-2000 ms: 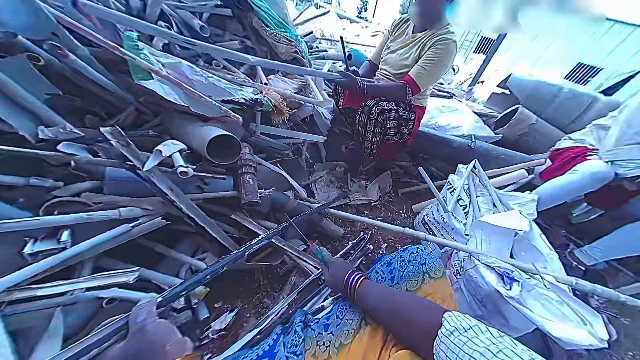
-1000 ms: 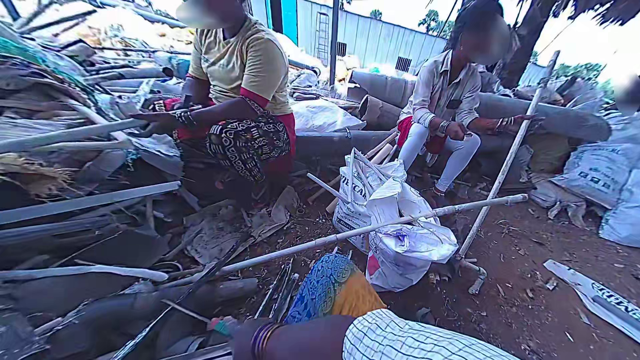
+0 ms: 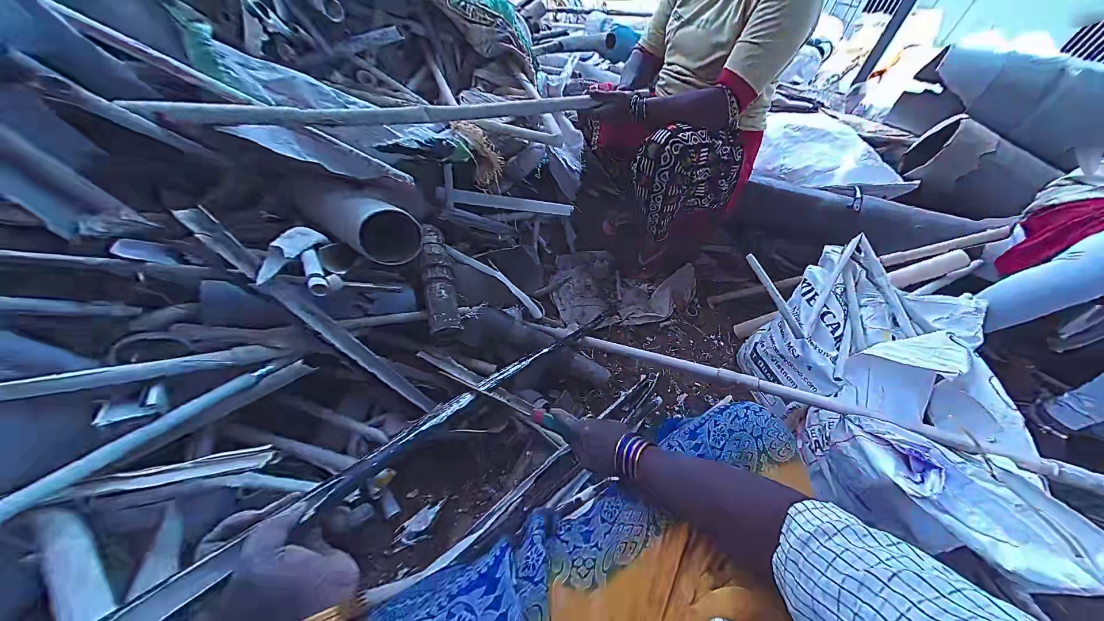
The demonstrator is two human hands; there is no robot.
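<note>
My left hand, partly blurred at the lower left, grips a long dark split strip of pipe that slants up to the right. My right hand, with bangles at the wrist, is closed around the green and red handle of a thin-bladed tool. Its narrow blade points up and left, by the strip; whether it touches the strip I cannot tell. More dark split strips lie beneath my right hand, beside the blue patterned cloth over my lap.
Scrap pipes are heaped on the left. A co-worker holds a long pale pipe ahead. A white sack with pipe pieces stands at the right, and a long thin pipe crosses in front of it. Another person's leg shows at the right edge.
The view has swung right and back left. My left hand, out of view one second ago, is again visible on the dark strip. The long pipe upright in the other co-worker's hand then is out of view.
</note>
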